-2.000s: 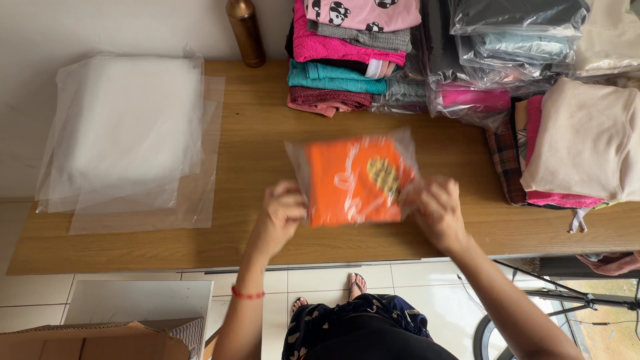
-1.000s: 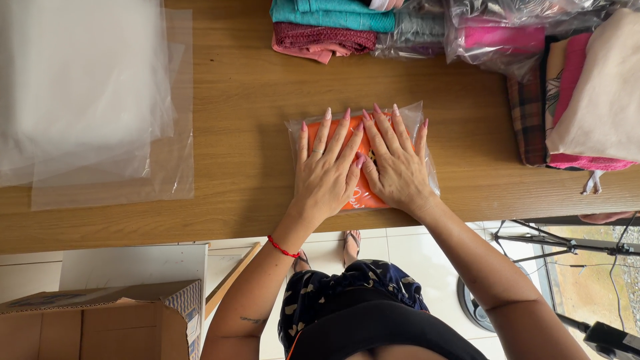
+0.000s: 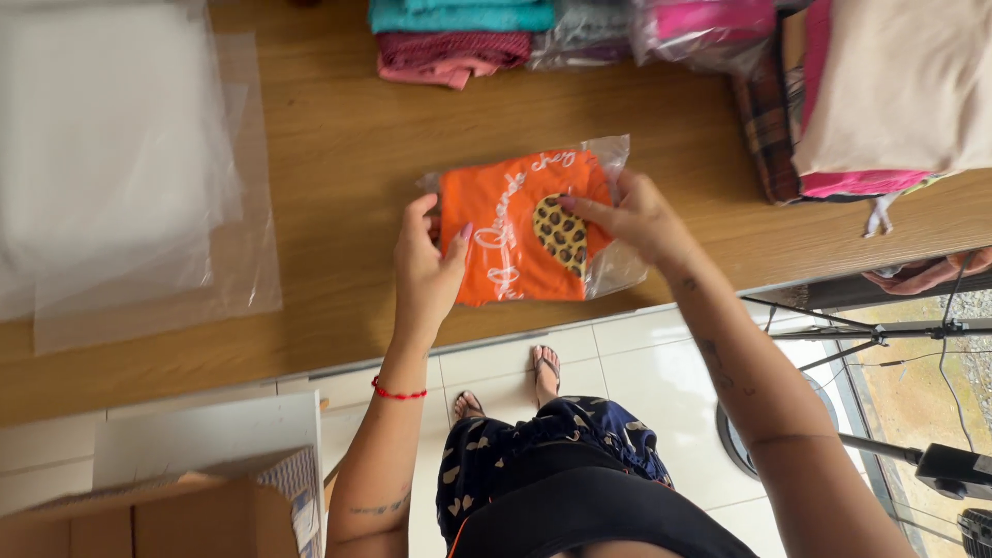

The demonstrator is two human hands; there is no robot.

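A folded orange garment in a clear plastic bag [image 3: 519, 232], with white lettering and a leopard-print patch, is between my hands over the wooden table [image 3: 333, 194]. My left hand [image 3: 428, 260] grips its left edge, thumb on top and fingers partly hidden beneath. At the right side, my right hand [image 3: 632, 213] holds the bag, with one finger lying on the patch and the others behind the plastic. Loose clear film sticks out at the bag's right end. Whether the package touches the table cannot be told.
Clear plastic bags [image 3: 116, 155] lie piled at the left. Folded clothes [image 3: 457, 46] and bagged garments [image 3: 705, 27] are at the back; another clothes stack [image 3: 891, 93] stands right. Below the table's front edge are a cardboard box [image 3: 194, 519] and a black tripod stand [image 3: 876, 333].
One second ago both my hands lay flat on the bagged orange garment, fingers spread. They have moved apart to its left and right sides and now grip it, leaving its printed face in sight.
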